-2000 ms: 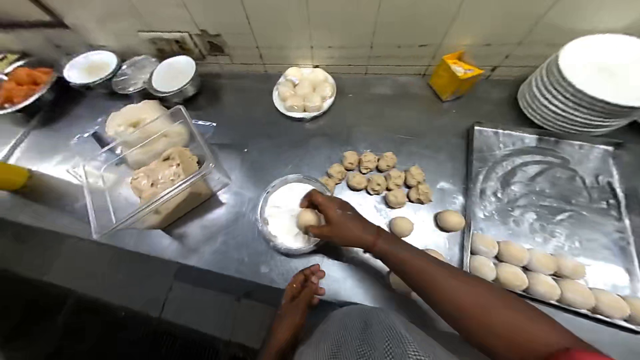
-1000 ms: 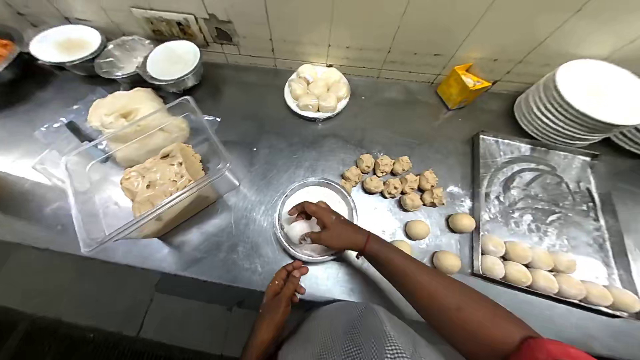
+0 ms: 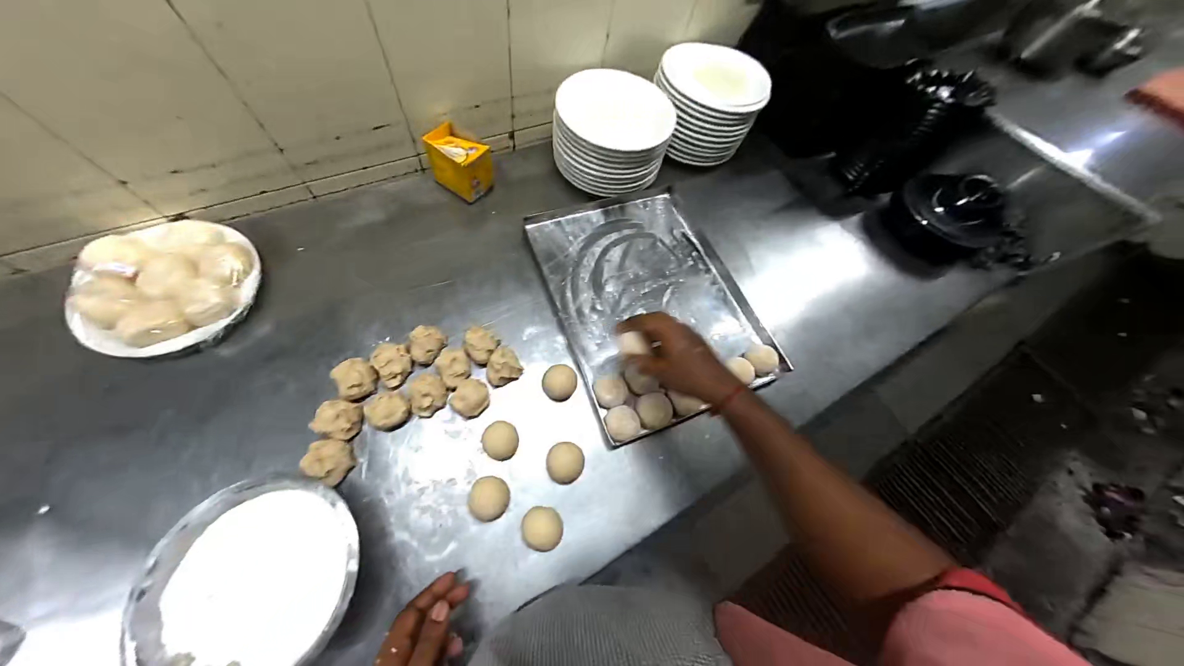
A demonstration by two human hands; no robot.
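Observation:
My right hand is over the metal tray, its fingers around a pale floured dough ball, just above the rows of dough balls at the tray's near end. My left hand, at the bottom edge of the view, holds nothing that I can see; its fingers are partly curled. It is just right of the round metal bowl of white flour. Several smooth dough balls lie between bowl and tray on the floured steel counter. Behind them is a group of rough dough lumps.
A plastic-wrapped plate of pale dough balls is at the back left. Along the tiled wall are a yellow carton and two stacks of white plates. A black stove burner is at the right.
My right hand has moved from the flour bowl to the tray and holds a floured ball there. The view has swung right.

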